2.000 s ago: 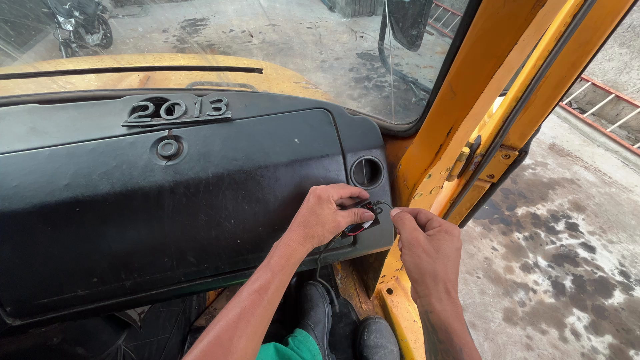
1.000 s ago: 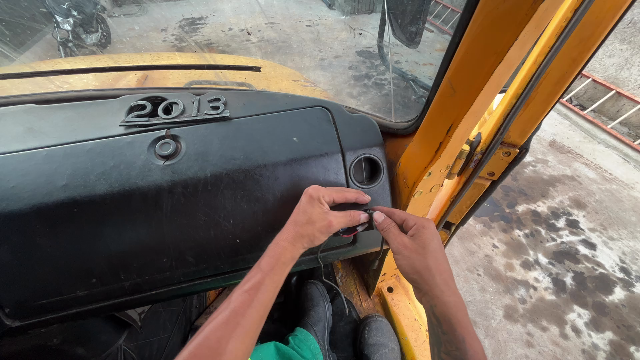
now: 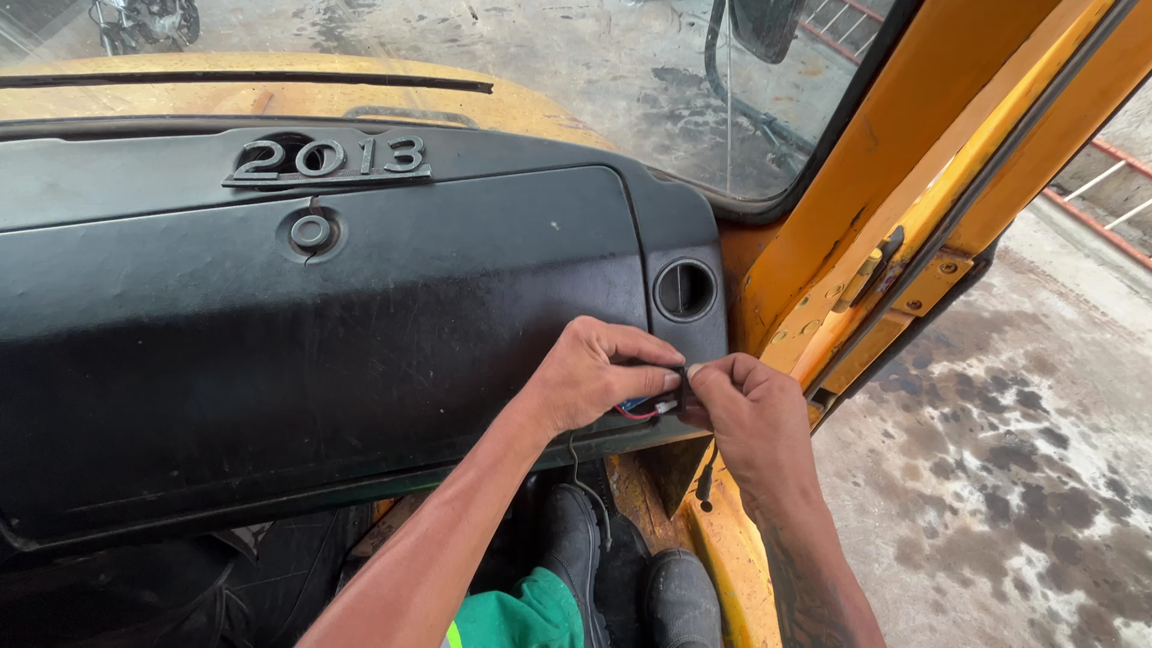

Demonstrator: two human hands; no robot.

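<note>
My left hand (image 3: 607, 373) grips a small black device (image 3: 681, 387) between thumb and fingers, in front of the dashboard's right end. A red wire with a white plug (image 3: 664, 407) and a bit of blue show under the left thumb. My right hand (image 3: 742, 391) pinches the device's right edge; the fingers hide most of it. A thin dark cable (image 3: 576, 459) hangs below my left hand, and a black cable with a thick end (image 3: 705, 484) hangs beside my right wrist. A round air vent (image 3: 685, 290) sits just above both hands.
The black dashboard panel (image 3: 360, 342) with a round knob (image 3: 310, 232) and raised "2013" numerals (image 3: 331, 160) spans the left. A yellow door frame (image 3: 864, 171) rises at the right. Boots (image 3: 682, 598) stand below, by the yellow sill. Beyond the windshield is a motorcycle (image 3: 144, 22).
My right hand's fingers have moved from a short wire beside the device onto the device's edge. My left hand keeps its hold.
</note>
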